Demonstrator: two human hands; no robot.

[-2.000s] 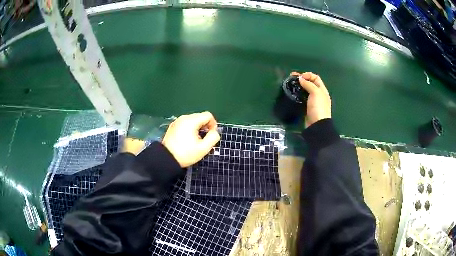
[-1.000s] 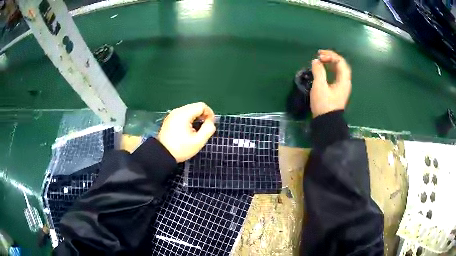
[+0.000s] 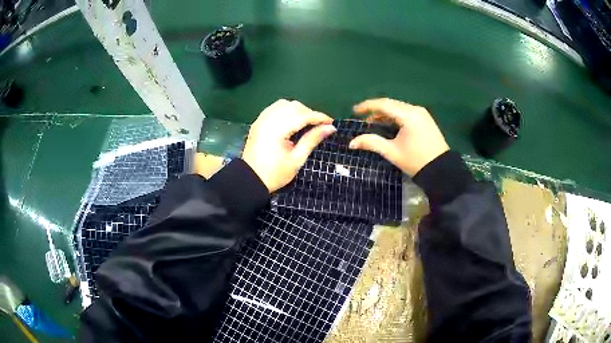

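The black pad sheet with white grid lines lies in front of me, with a small white gap near its middle. My left hand is at its upper left, thumb and index finger pinched together at the sheet's top edge; whether a pad is between them cannot be told. My right hand is over the sheet's upper right, thumb and fingers apart, with no held thing visible. Black cylindrical units stand on the green conveyor belt, one at the upper left and one at the right.
More gridded sheets lie below, partly under my left forearm. Whitish liner lies at left beside a slanting white upright. A pale tool lies far left. A perforated white plate is at right, beside the tan cover.
My right hand has left the cylinder and moved left and down to the sheet. My left hand has shifted right and up. A cylinder now shows clear of the upright at upper left.
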